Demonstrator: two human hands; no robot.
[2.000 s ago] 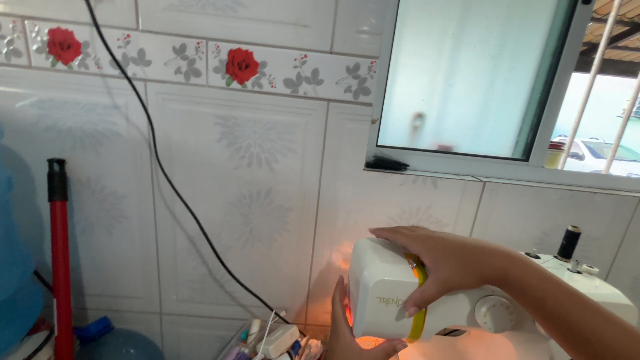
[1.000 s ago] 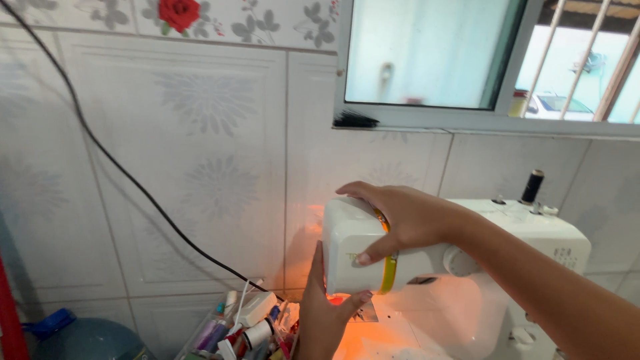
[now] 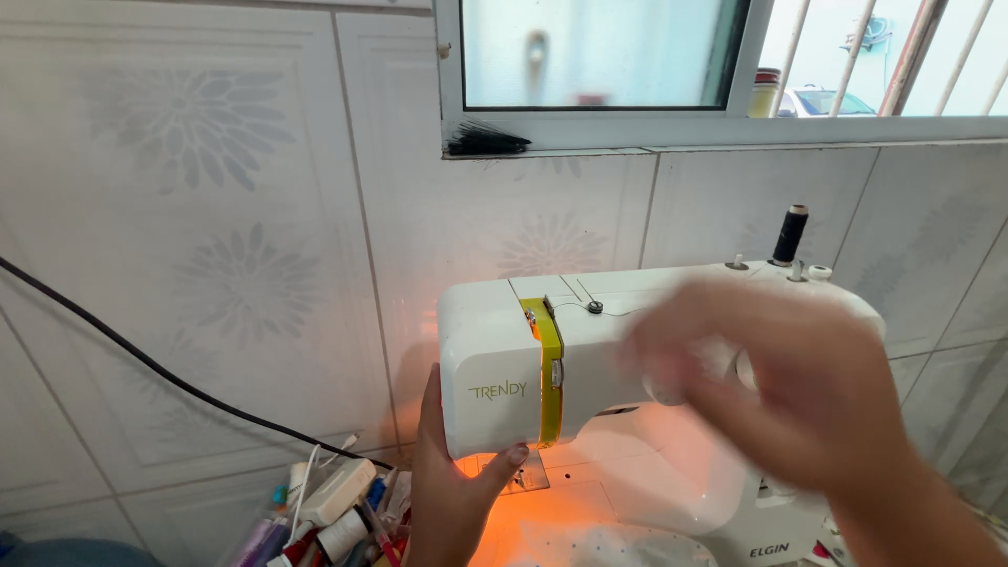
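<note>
A white Elgin sewing machine (image 3: 496, 354) stands against the tiled wall, its lamp glowing orange over the needle plate (image 3: 528, 476). My left hand (image 3: 465, 472) rests against the left end of the machine head, thumb under its lower edge and fingers behind it. My right hand (image 3: 764, 386), blurred, is in front of the machine's arm; whether it touches anything cannot be told. A yellow-green strip (image 3: 550, 378) runs down the front. Thread passes from a black thread spool (image 3: 791, 235) towards a small tension disc (image 3: 595, 307). Pale dotted fabric (image 3: 614, 545) lies on the machine bed.
Left of the machine is a pile of sewing supplies, with a white thread spool (image 3: 342, 535) and a white plastic device (image 3: 339, 492). A black cable (image 3: 181, 382) hangs along the wall. Above is a window frame (image 3: 598, 130) with black bristles at its corner.
My right hand has left the front of the machine head and moved right, uncovering the yellow-green strip. My left hand stays at the head's left end. The view has shifted closer to the machine.
</note>
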